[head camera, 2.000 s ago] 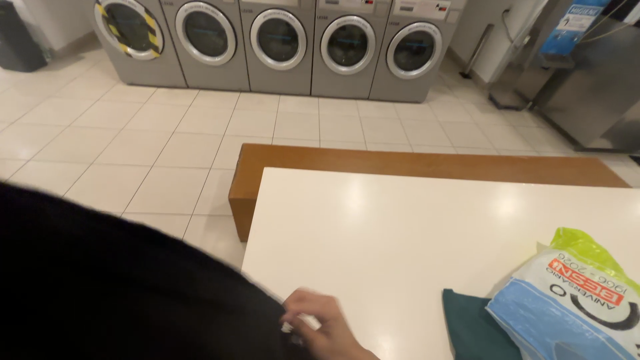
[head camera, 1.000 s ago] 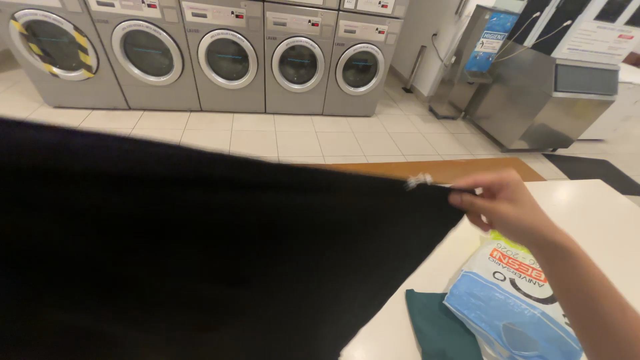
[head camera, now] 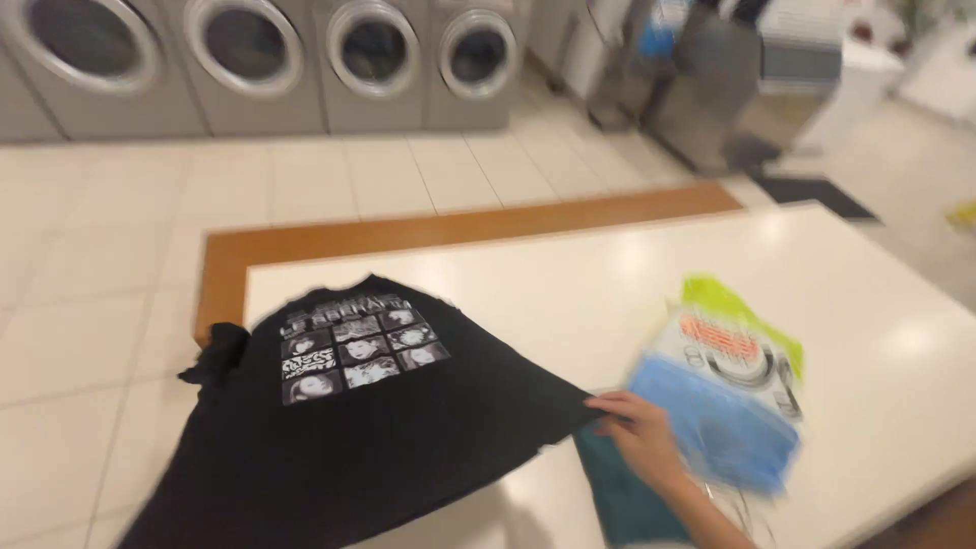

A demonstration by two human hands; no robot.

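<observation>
A black T-shirt (head camera: pixel 366 427) with a printed grid of black-and-white pictures spreads over the left end of the white table (head camera: pixel 549 305). My right hand (head camera: pixel 633 427) pinches the shirt's right corner near the hem between thumb and fingers. The shirt's left side hangs past the table's edge, and its lower left runs out of the frame. My left hand is not in view. Under and beside my right forearm lies a folded dark green cloth (head camera: pixel 625 496). Right of it are a blue plastic packet (head camera: pixel 717 419) and a white and lime-green plastic bag (head camera: pixel 740 343) bearing writing.
A brown bench (head camera: pixel 457 225) runs along the table's far side. Front-loading washing machines (head camera: pixel 374 53) line the wall beyond the tiled floor. Farther right stand a metal cabinet (head camera: pixel 709 84) and, near it, a dark floor mat (head camera: pixel 816 197).
The black shirt was held up before the camera, its print unseen; now it is lowered over the table with the print showing. My right hand has come down, still gripping the shirt.
</observation>
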